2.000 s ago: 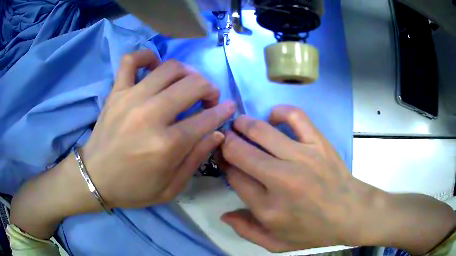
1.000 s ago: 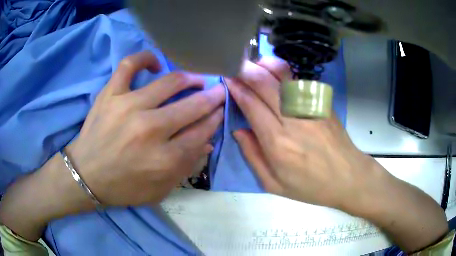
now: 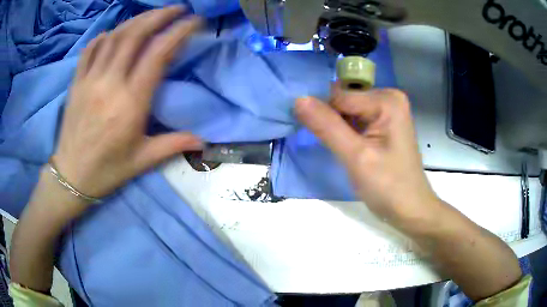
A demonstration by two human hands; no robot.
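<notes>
The light blue garment body (image 3: pixel 45 129) lies bunched at the left and hangs over the near table edge. My left hand (image 3: pixel 111 99) is blurred, spread open over this cloth with thumb apart from the fingers. My right hand (image 3: pixel 378 147) pinches a fold of the blue cloth between thumb and fingers, below the cream knob (image 3: pixel 355 72). A flat blue cut panel (image 3: pixel 309 174) lies under and left of my right hand. The presser foot and needle area at the lit spot is mostly hidden by cloth and the machine head.
The off-white sewing machine head (image 3: pixel 444 15) marked "brother" spans the top. A smartphone (image 3: pixel 472 96) lies on the metal bed at right. A slim dark tool (image 3: pixel 525 201) lies on the white tabletop (image 3: pixel 336 240) at right. The shiny slide plate (image 3: pixel 240 153) shows between the hands.
My left hand has moved up and left, off the seam, and spread. My right hand has lifted a cloth fold beside the knob. The slide plate is now uncovered.
</notes>
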